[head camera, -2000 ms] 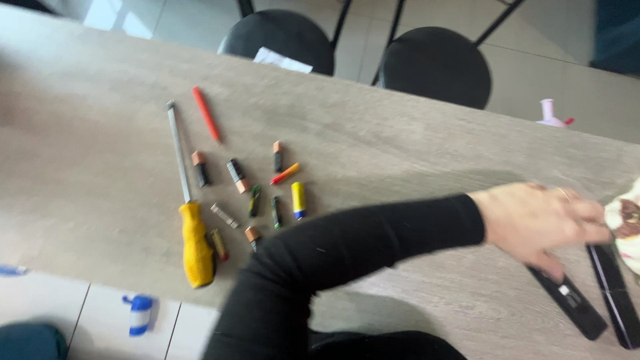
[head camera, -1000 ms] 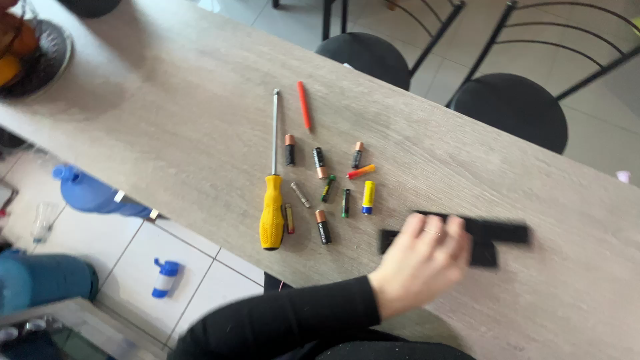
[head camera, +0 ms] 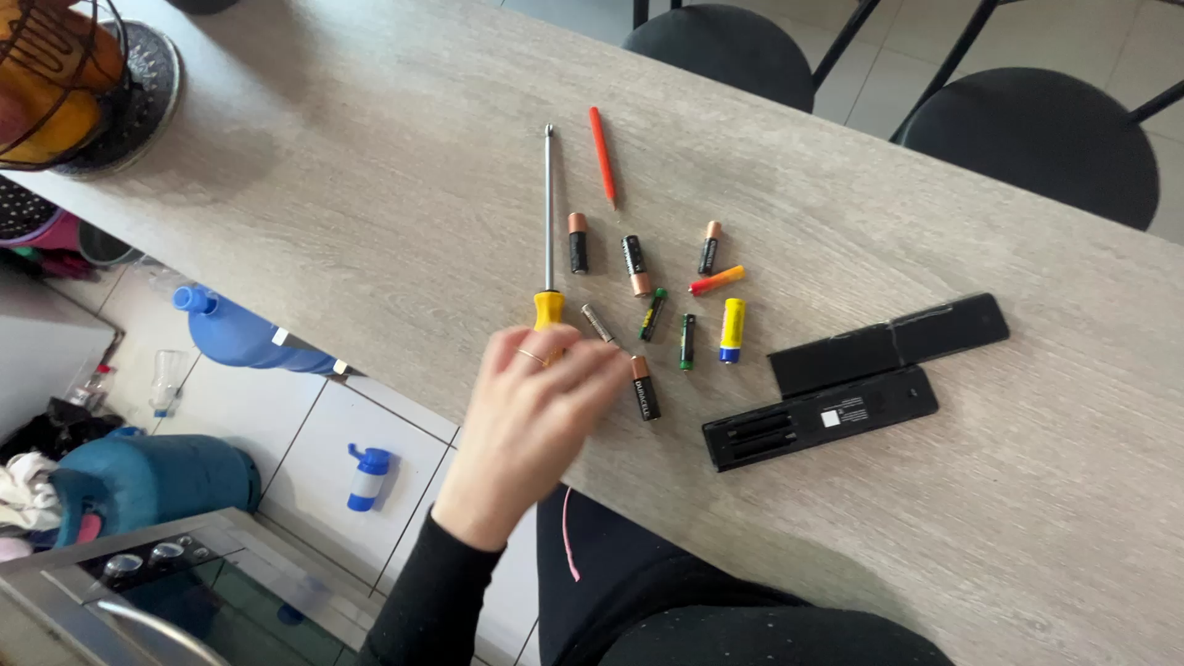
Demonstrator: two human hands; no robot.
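Note:
My left hand (head camera: 532, 416), blurred, is over the handle of a screwdriver (head camera: 548, 213) with a yellow handle and a metal shaft; whether the fingers grip it is unclear. A red pen-like tool (head camera: 602, 157) lies beside the shaft. Several loose batteries lie right of it, among them a black and copper one (head camera: 645, 388) by my fingertips, a yellow and blue one (head camera: 732, 329) and a red-orange one (head camera: 717, 280). Farther right, a black remote control (head camera: 869, 407) shows an uncovered battery compartment with no batteries. A second long black piece (head camera: 943, 333) touches its upper side. My right hand is out of view.
A wire fruit basket (head camera: 111, 65) stands at the table's upper left. Black chairs (head camera: 1031, 139) are along the far edge. Below the near edge are a blue water jug (head camera: 240, 328), a blue and white bottle pump (head camera: 368, 478), a teal gas cylinder (head camera: 166, 481) and an oven (head camera: 222, 601).
My left hand has let go of the black pieces and moved left to the screwdriver. The pieces, at the far right earlier, now lie nearer the batteries.

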